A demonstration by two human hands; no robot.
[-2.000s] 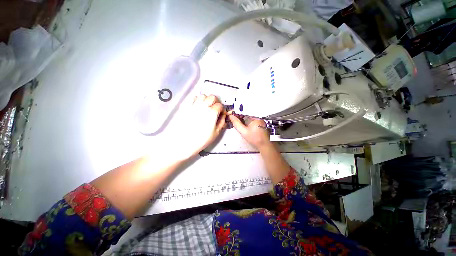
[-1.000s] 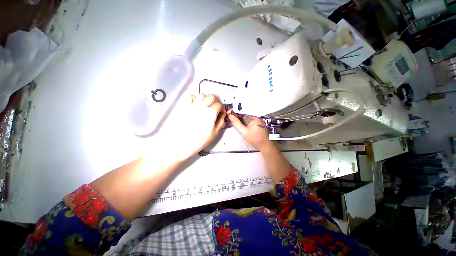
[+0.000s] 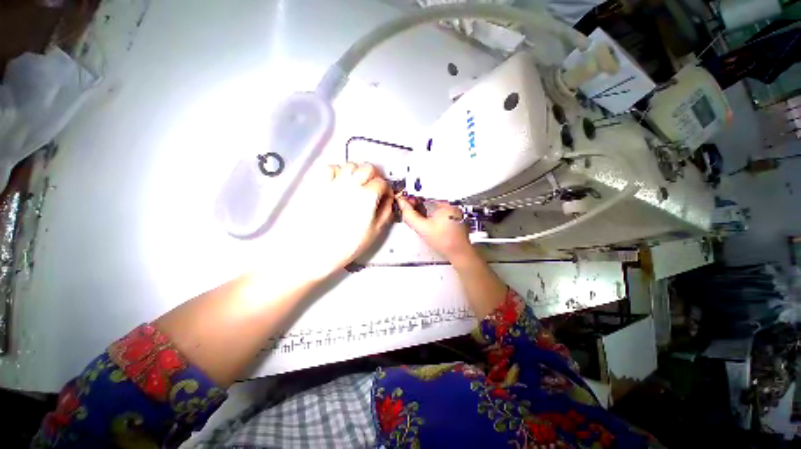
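Observation:
The cream-white sewing machine head (image 3: 492, 131) with blue lettering stands right of centre. My left hand (image 3: 360, 206), washed out by the lamp light, has its fingers curled at the needle area. My right hand (image 3: 435, 224) meets it there from the right, fingertips close together. A small dark part (image 3: 400, 197) shows between the fingertips. The fingers hide the needle and foot, and I cannot tell what either hand holds. No cloth piece is clearly visible under the fingers.
A white oval lamp (image 3: 277, 165) on a flexible neck hangs left of the hands. White fabric (image 3: 39, 101) lies at the far left. A ruled strip (image 3: 378, 329) runs along the table's front edge. Checked cloth (image 3: 307, 416) covers the lap. A control box (image 3: 694, 110) sits at upper right.
The lamp and machine sit slightly further left and higher in the picture. The hands stay together at the needle area with hardly any visible movement.

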